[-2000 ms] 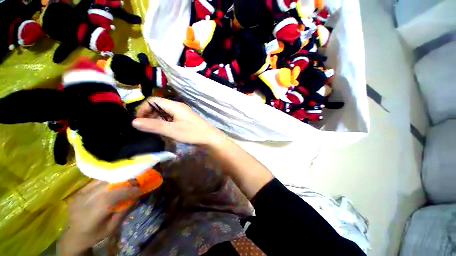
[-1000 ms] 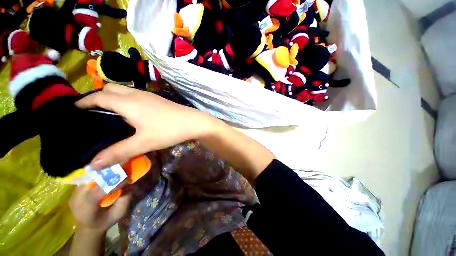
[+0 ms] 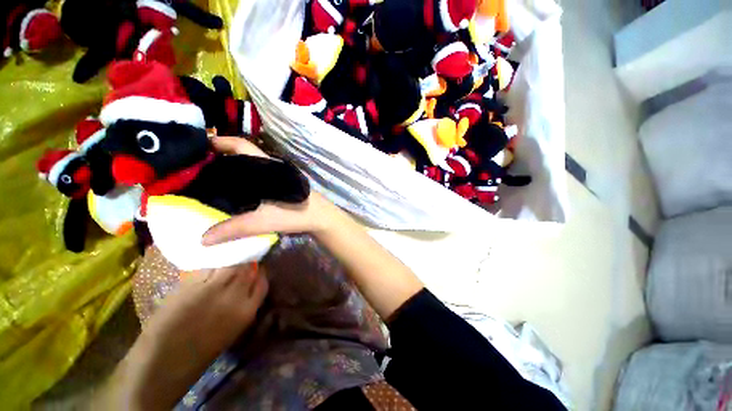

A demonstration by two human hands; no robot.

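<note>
A plush penguin (image 3: 180,233) is held upright over my lap, white belly and face turned toward me. It wears a red Santa hat (image 3: 144,83) with a white band and a red scarf; its beak is red. My right hand (image 3: 269,217) grips its side, the thumb or a finger lying across the belly and the rest behind the flipper. My left hand (image 3: 217,301) is closed on its bottom at the feet, which are almost fully hidden. Any small tool in my right hand is hidden.
More penguins lie on the yellow sheet (image 3: 48,297) at left. A white woven sack (image 3: 361,189) full of penguins stands ahead. My floral apron (image 3: 313,321) covers my lap. Full grey sacks (image 3: 690,257) are stacked at right.
The penguin has turned from its back to its front, and its hat has moved right. My right hand has shifted from its back to its side and belly. The white label is now out of sight.
</note>
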